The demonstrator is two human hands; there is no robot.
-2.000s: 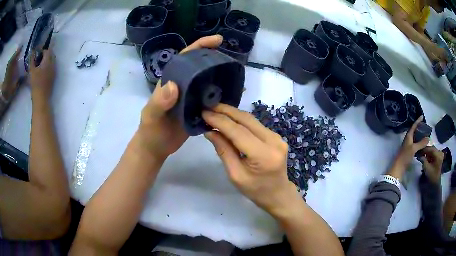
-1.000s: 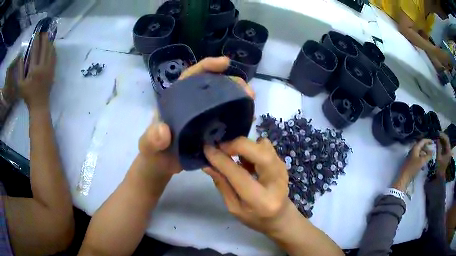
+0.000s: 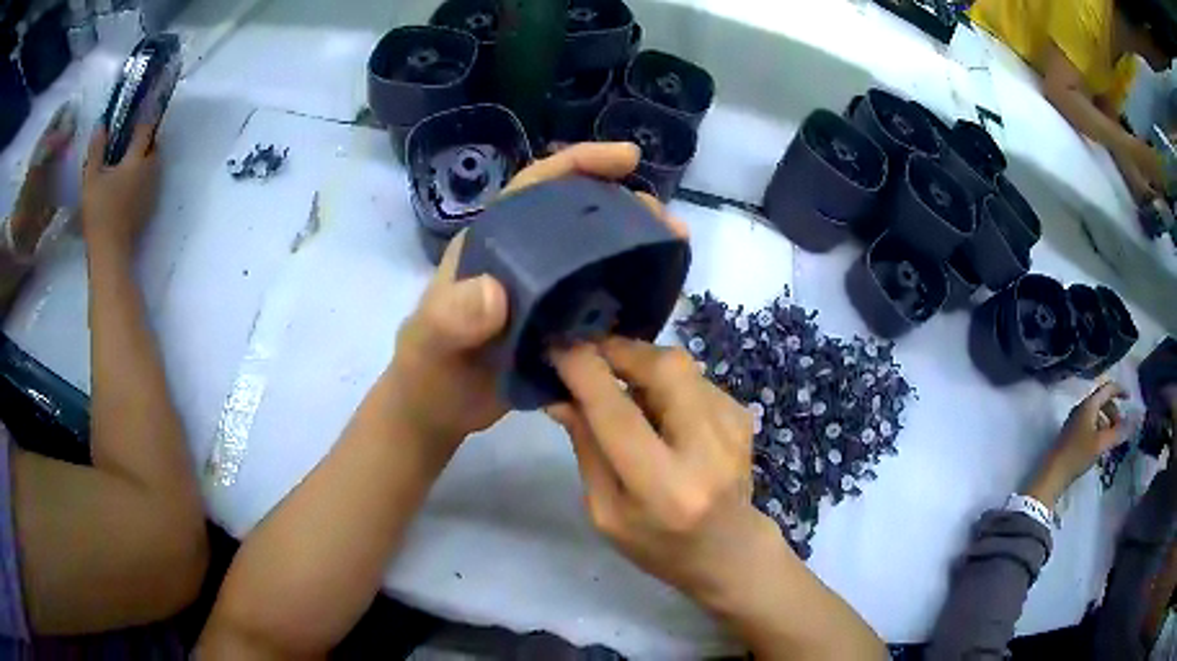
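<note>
My left hand (image 3: 452, 338) grips a dark rounded-square plastic housing (image 3: 553, 245) from the left, its fingers over the top. The housing is tilted, its open end facing down and right, with a round central hub inside. My right hand (image 3: 671, 458) has its thumb and fingers inside the lower part of the opening, close below the hub. Its fingertips are hidden, so I cannot tell whether they hold a small part. A loose heap of tiny dark clips with pale round spots (image 3: 826, 413) lies on the white tabletop to the right.
Dark housings (image 3: 420, 71) cluster around a green upright (image 3: 527, 65); one has a silvery inside (image 3: 452, 181). More housings (image 3: 826, 181) stand at right. A few clips (image 3: 261, 162) lie at left. A neighbour's hand holds a long oval piece (image 3: 136, 97). Another person's hand (image 3: 1087, 433) is at right.
My hands and the housing shifted left and down, then right and slightly up in view. My right fingers stay inside the opening. The right neighbour's hands moved away from the nearby housings.
</note>
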